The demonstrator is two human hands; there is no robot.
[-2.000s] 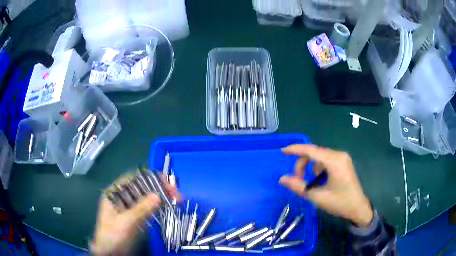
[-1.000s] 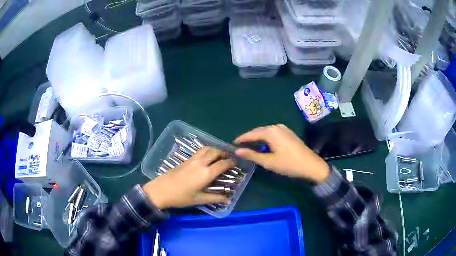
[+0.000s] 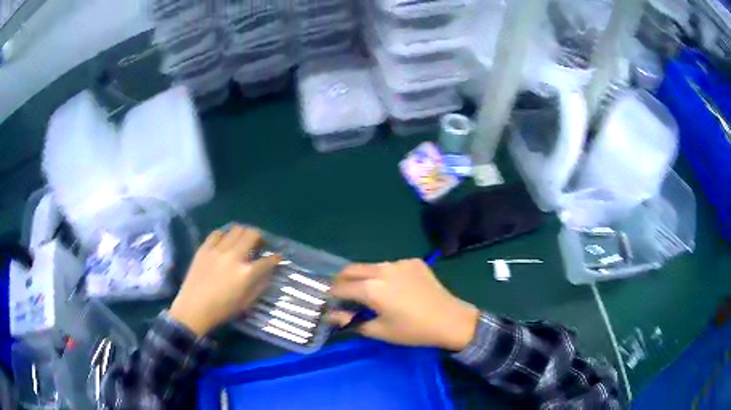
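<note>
The clear packing box [image 3: 308, 260] is turned at an angle just beyond the blue tray [image 3: 321, 376]. Silver metal cylinders [image 3: 295, 308] lie in rows in it. My left hand [image 3: 220, 276] is over the box's left end, its fingertips at the parts and rim; whether it grips anything is hidden. My right hand [image 3: 405, 308] is at the box's right side, with its fingertips by the rim. It holds a slim blue and dark marker pen [image 3: 353, 317]. The picture is blurred.
A bin of small white packets [image 3: 127, 260], a white carton [image 3: 32, 296] and parts bins are at left. Clear boxes [image 3: 341, 104] are stacked at the back. A black pouch [image 3: 481, 220], printed packet [image 3: 429, 171], tape roll [image 3: 455, 132] and clear bin [image 3: 601, 248] are right.
The fan of parts seen in my left hand two seconds ago no longer shows. Both hands have moved from the tray to the box, which has turned. My left hand has since shifted towards its left end.
</note>
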